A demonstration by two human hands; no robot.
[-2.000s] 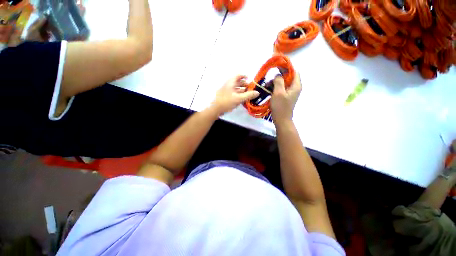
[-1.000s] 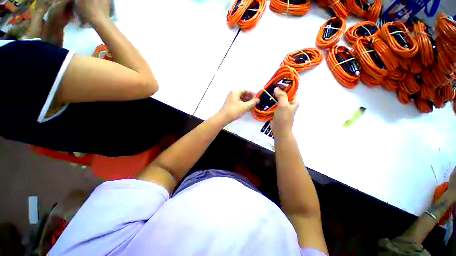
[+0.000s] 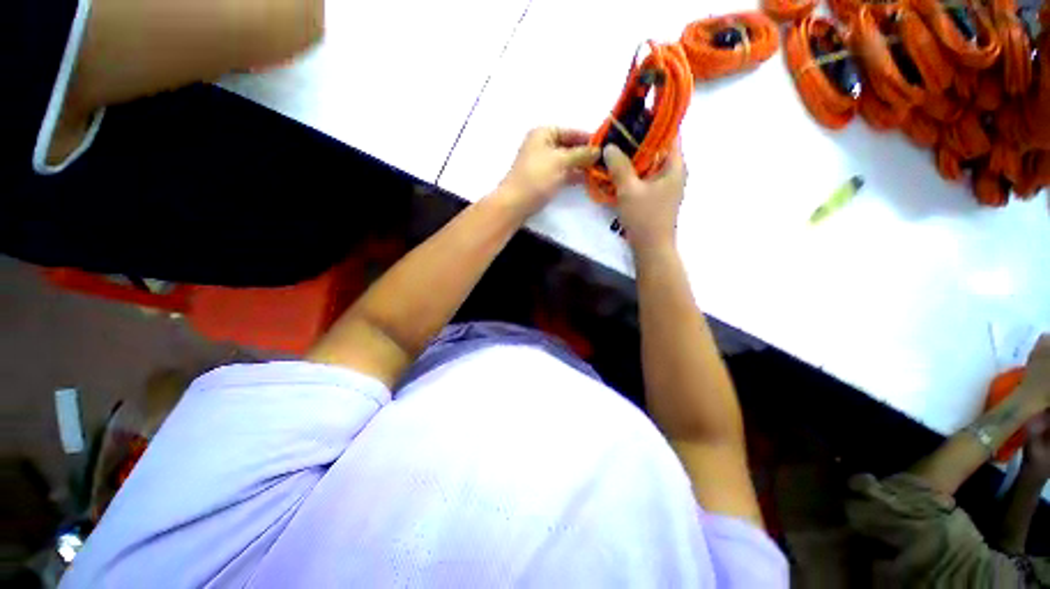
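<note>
An orange coiled cable [image 3: 670, 98] with black parts in its middle and a thin pale band across it is held just over the table's near edge. My left hand [image 3: 546, 167] pinches its lower left side with the fingertips. My right hand [image 3: 648, 196] grips its lower right side, thumb on the black part. A bit of the label sheet's black bars [image 3: 618, 227] shows beside my right hand; the rest is hidden. Whether a sticker is between my fingers cannot be seen.
More orange coils [image 3: 898, 69] are heaped at the back right, and one coil [image 3: 730, 44] lies just behind mine. A yellow-green strip [image 3: 837, 199] lies to the right. A neighbour's arm [image 3: 196, 40] is at upper left. Another person's arm [image 3: 979, 443] with orange cable is at lower right.
The view has shifted, so the table sits higher in the picture. The held coil is now more upright and narrower to the view. Both hands stay on it.
</note>
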